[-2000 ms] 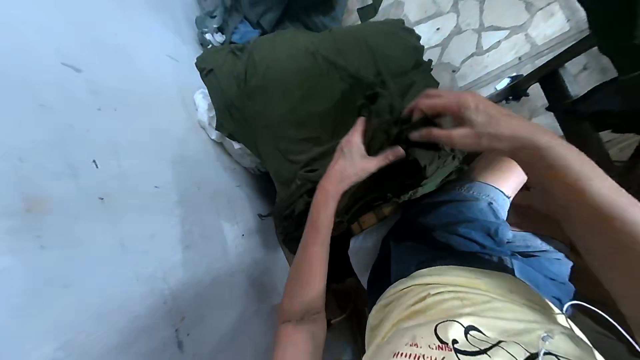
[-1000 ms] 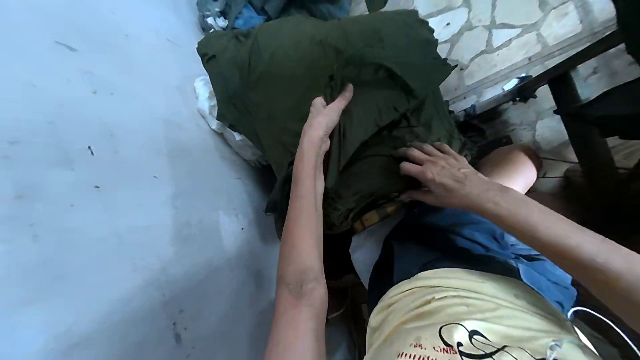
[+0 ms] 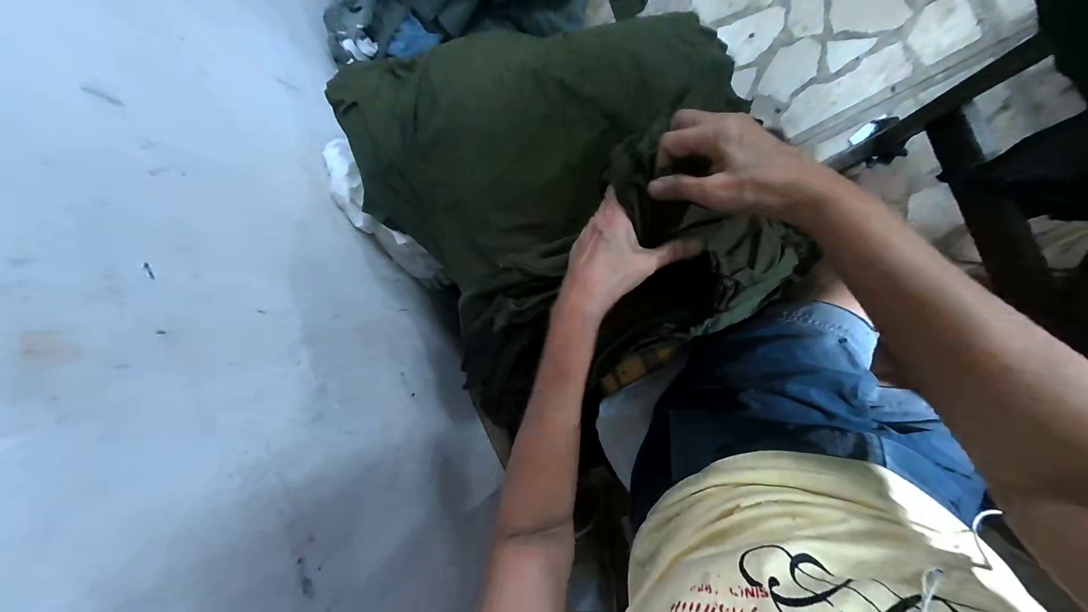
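Note:
A pile of dark green fabric [image 3: 518, 144] lies in front of me, smooth toward the top and bunched near my lap. My left hand [image 3: 616, 251] rests in the bunched part, its thumb spread to the right and some fingertips hidden by cloth. Above and to the right, my right hand [image 3: 718, 161] pinches a gathered fold of the same fabric between curled fingers and thumb. A dark hollow shows in the cloth below the two hands. A yellowish plaid cloth [image 3: 637, 367] peeks out under the pile's lower edge.
A pale, marked surface [image 3: 170, 340] fills the left side. White plastic or cloth [image 3: 387, 229] sticks out beside the pile. Bluish fabric [image 3: 501, 15] lies beyond it. At the right, a dark metal frame [image 3: 977, 187] stands over a stone-patterned floor [image 3: 841, 59].
One second ago my right hand lay spread on the fabric by my lap; it is now higher and gripping a fold. My left hand's thumb has swung out to the right.

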